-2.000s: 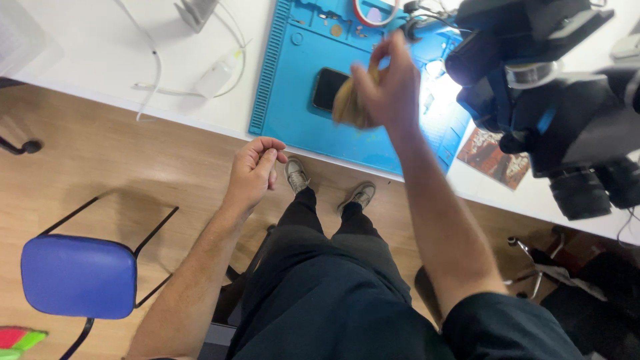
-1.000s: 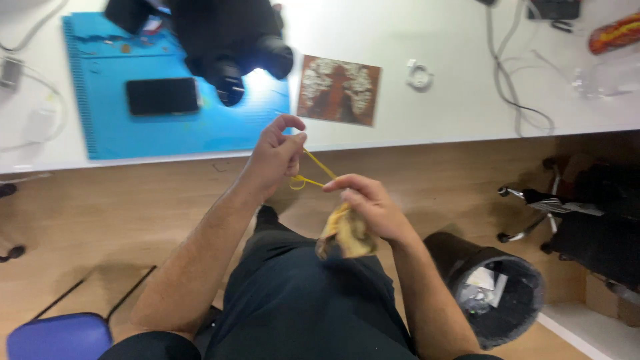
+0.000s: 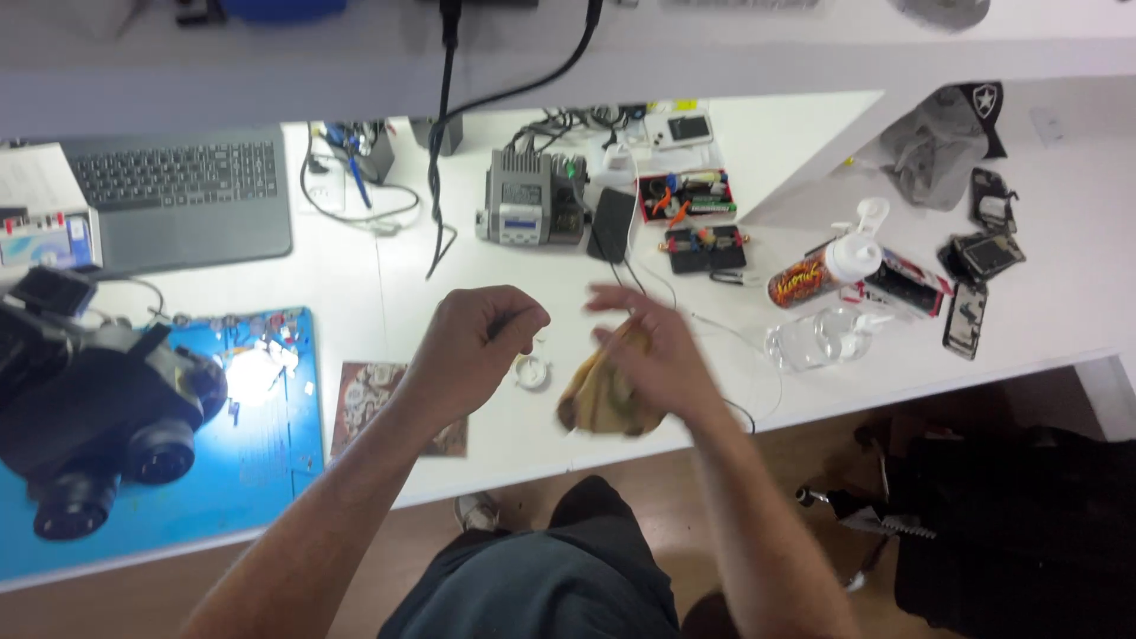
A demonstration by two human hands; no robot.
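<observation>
My right hand point(image 3: 652, 351) holds a crumpled yellow-brown cloth point(image 3: 595, 399) over the front of the white bench, blurred by motion. To its left, my left hand point(image 3: 479, 351) has its thumb and fingertips pinched together; whether something thin lies between them cannot be told. Below the left fingertips a small round white item point(image 3: 532, 373) lies on the bench. A brown patterned card point(image 3: 448, 437) lies partly hidden under my left forearm. The black phone-like slab point(image 3: 612, 225) rests farther back, beside a grey soldering station point(image 3: 524, 197).
A microscope point(image 3: 106, 408) stands over a blue work mat point(image 3: 257, 479) at left, near a laptop point(image 3: 186, 195). Right of my hands are a clear pump bottle point(image 3: 821, 339), a printed white-capped bottle point(image 3: 825, 269) and several phone parts point(image 3: 966, 319). A shelf point(image 3: 266, 75) and hanging cable point(image 3: 435, 160) cross the top.
The view has swung far to the right along the bench. A yellow cord stretched between my hands a second ago no longer shows. Both hands are now over the bench, the cloth still in my right.
</observation>
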